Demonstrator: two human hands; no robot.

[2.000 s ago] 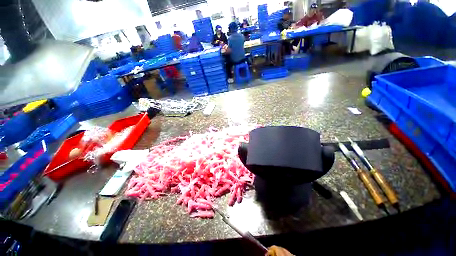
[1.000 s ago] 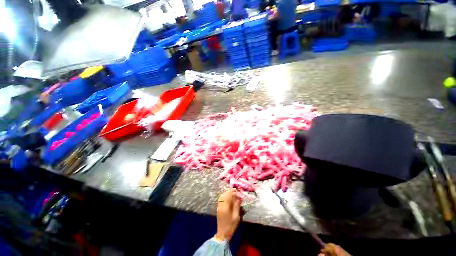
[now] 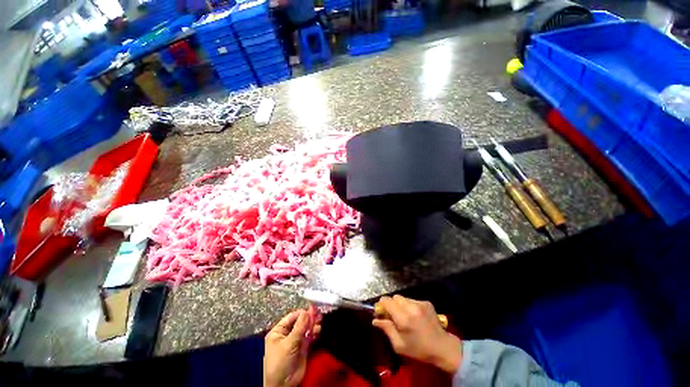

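My left hand [image 3: 289, 348] is at the bottom centre, below the bench edge, holding a pink moulded part [image 3: 311, 323] in its fingertips. My right hand [image 3: 414, 329] is to its right, closed on the handle of an iron-type tool [image 3: 333, 299]. The tool's pale shaft points left across the bench edge, and its thin tip is above my left fingers. I cannot tell whether the tip touches the part. A large heap of pink parts [image 3: 257, 212] lies on the speckled bench [image 3: 227, 316] in front of my hands.
A black fan [image 3: 405, 162] stands right of the heap. Two spare irons [image 3: 529, 198] and a whitish stick [image 3: 499, 233] lie beyond it. Blue crates [image 3: 605, 98] are at the right. A black phone [image 3: 147, 320], cardboard [image 3: 114, 313] and a red tray [image 3: 38, 240] are at the left.
My left hand, empty-looking near the heap a second ago, now holds a pink part nearer my lap. My right hand has come fully into view, with the tool turned closer to level. The view has shifted.
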